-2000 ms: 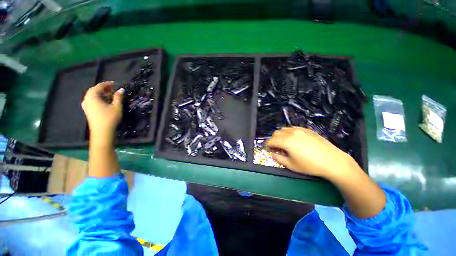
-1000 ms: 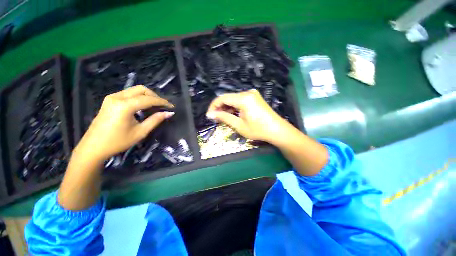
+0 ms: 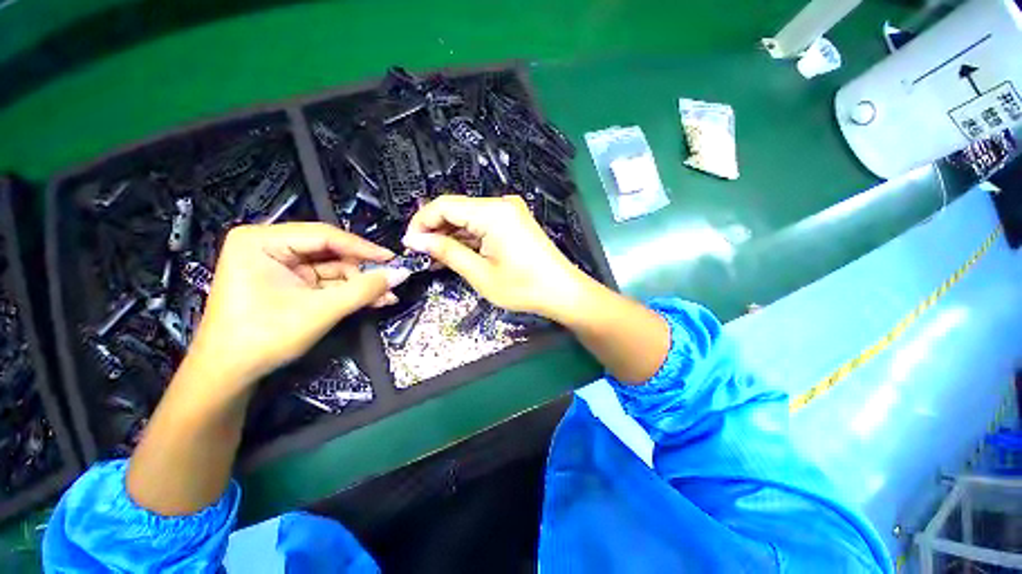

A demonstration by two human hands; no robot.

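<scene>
A narrow black plastic part is held between both hands above the divider of the black parts tray. My left hand grips its left end with thumb and fingers. My right hand has its fingertips at the right end; whether they hold a metal fitting is too small to tell. The heap of small metal fittings glitters gold and white in the near corner of the right compartment, below my right hand. Piles of black parts fill much of both compartments.
Another black tray with parts is cut off at the left edge. A clear zip bag with a white label and a zip bag of cream-gold bits lie right of the tray. A white cylinder with a black arrow is at the far right.
The view has swung right, bringing in the white cylinder. My hands, apart before, have come together at a black part. My right hand has left the fittings heap.
</scene>
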